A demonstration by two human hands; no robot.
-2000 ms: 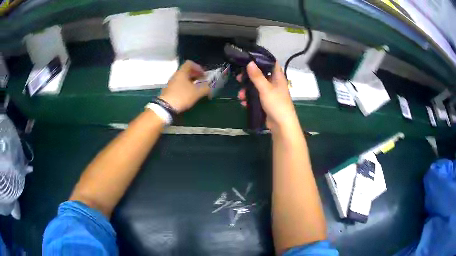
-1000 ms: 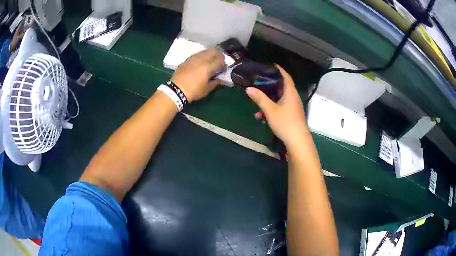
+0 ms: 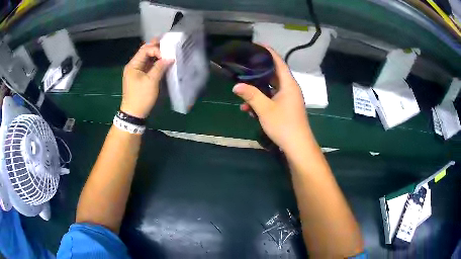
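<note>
My left hand (image 3: 144, 76) holds a white gift box (image 3: 187, 71) by its left edge, lifted and tilted on edge over the line, its printed side facing right. The box is blurred, and its lid stands up behind it. A small dark thing shows at the top of the box; I cannot tell what it is. My right hand (image 3: 270, 96) grips the black barcode scanner (image 3: 245, 63), its wide head towards the box's printed side. The scanner is blurred and its grip is mostly hidden by my hand.
Open white boxes (image 3: 397, 103) stand along the green line. A white fan (image 3: 33, 157) is at left. Thin shiny slivers (image 3: 280, 227) lie on the mat. An open box with a labelled device (image 3: 410, 215) lies at right. A black cable (image 3: 311, 38) hangs from above.
The view has turned back left. My left hand has moved from the device area to a box and lifted it. The scanner stays in my right hand.
</note>
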